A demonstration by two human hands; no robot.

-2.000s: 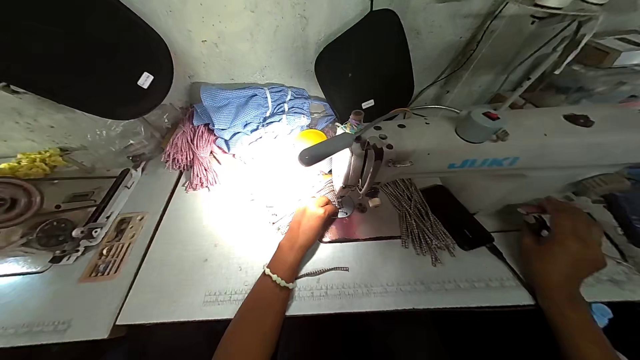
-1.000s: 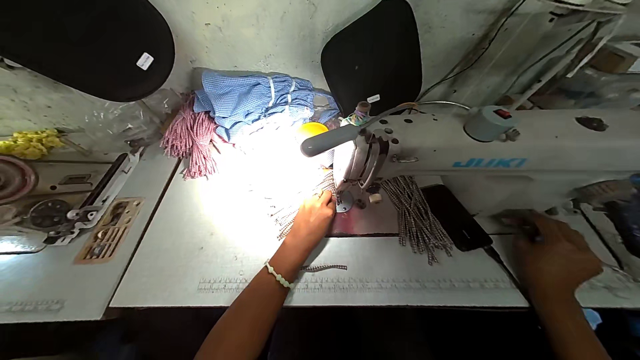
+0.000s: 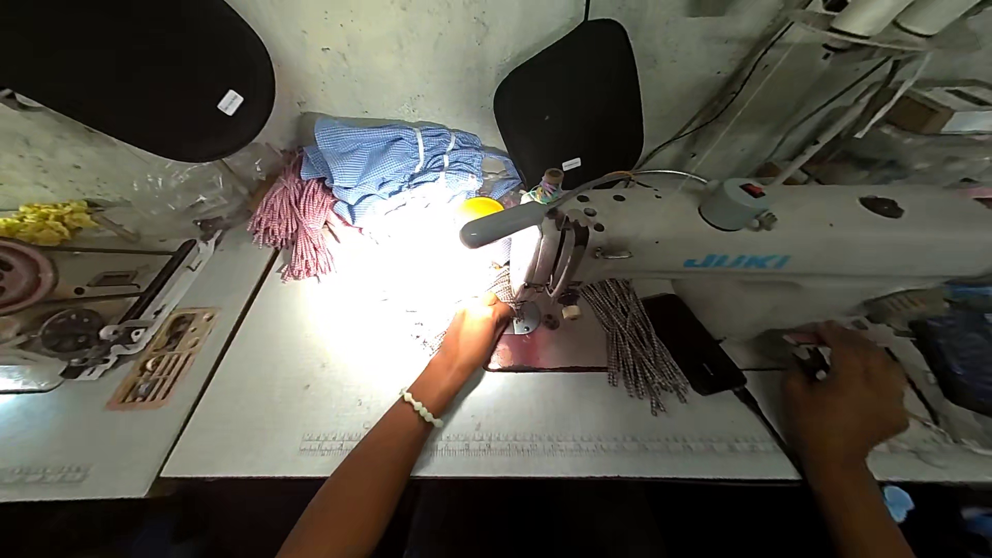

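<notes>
My left hand (image 3: 474, 329), with a beaded bracelet at its wrist, presses narrow checked fabric strips (image 3: 504, 285) beside the needle plate (image 3: 527, 318) of a Juki sewing machine (image 3: 775, 240). Glare hides part of the cloth left of my fingers. At the right, my right hand (image 3: 845, 395) holds a small metal object (image 3: 811, 360) with dark parts between thumb and fingers; its kind is unclear. A bundle of dark checked strips (image 3: 635, 341) lies under the machine arm, next to a black phone (image 3: 694, 345) with a cable.
Blue checked cloth (image 3: 387, 159) and a bundle of red checked strips (image 3: 294, 221) lie behind at the left. A lamp (image 3: 504, 225) lights the needle area. Another sewing machine (image 3: 70, 310) stands far left. A ruler scale (image 3: 542, 445) runs along the front edge.
The short strip that lay in front of my left wrist no longer shows there. My right hand has lifted from the lower, flatter pose of one second ago, and the small object shows again.
</notes>
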